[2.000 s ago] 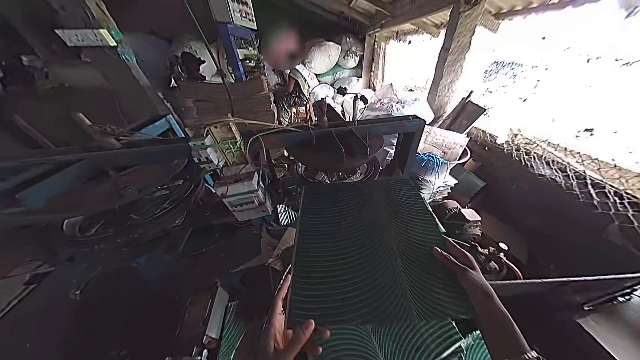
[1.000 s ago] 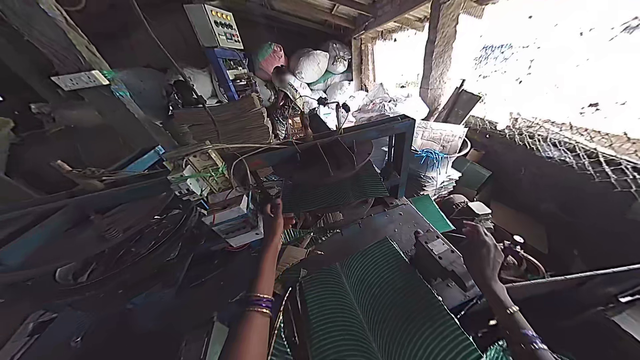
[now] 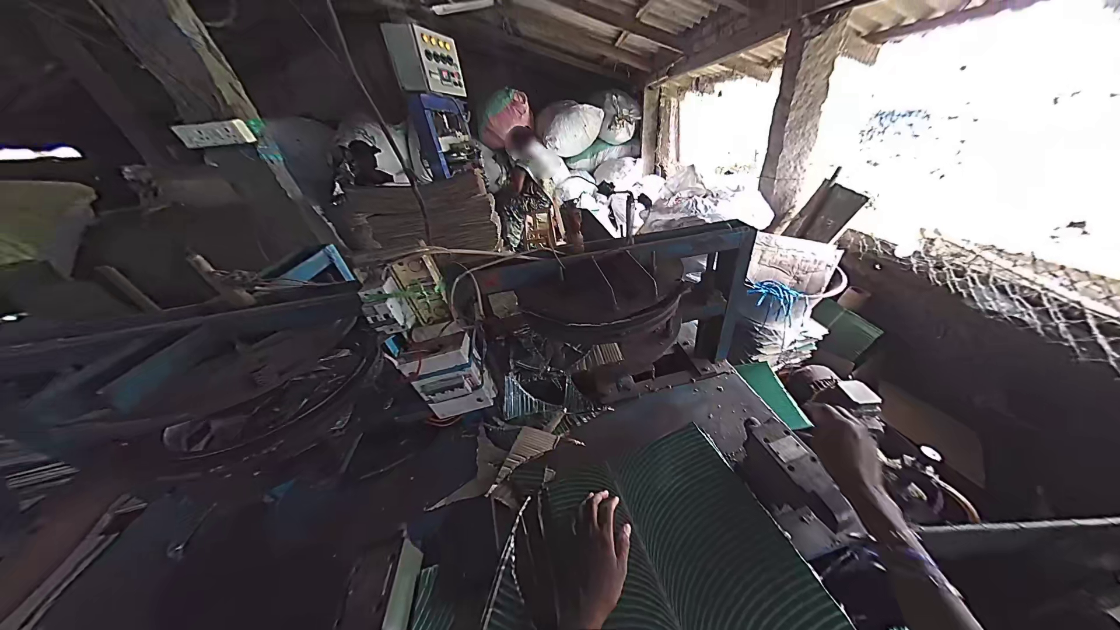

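Note:
A green sheet with curved ribbed lines (image 3: 700, 516) lies low in the middle of the head view. My left hand (image 3: 599, 547) is over its left part, fingers together and pointing away; whether it touches the sheet I cannot tell. My right hand (image 3: 844, 446) is to the right, above a metal block (image 3: 796, 472) on the machine's metal bed, beside a plain green sheet (image 3: 774, 395). Its fingers are bent, and what they touch is hidden. Beyond the bed stands a press with a round dark plate (image 3: 604, 302) under a blue metal frame (image 3: 731, 289).
Electrical boxes with wires (image 3: 446, 367) stand left of the press. Scraps of ribbed sheet (image 3: 529, 446) lie before them. Bundled sheets with blue twine (image 3: 779, 306) are behind right. A gauge and motor parts (image 3: 927, 455) sit at the right. A person (image 3: 525, 192) is at the back among sacks.
My left hand has drawn back from beside the electrical boxes to the ribbed sheet. My right hand stays near the metal block. Two seconds ago both hands were at the sides of a ribbed sheet.

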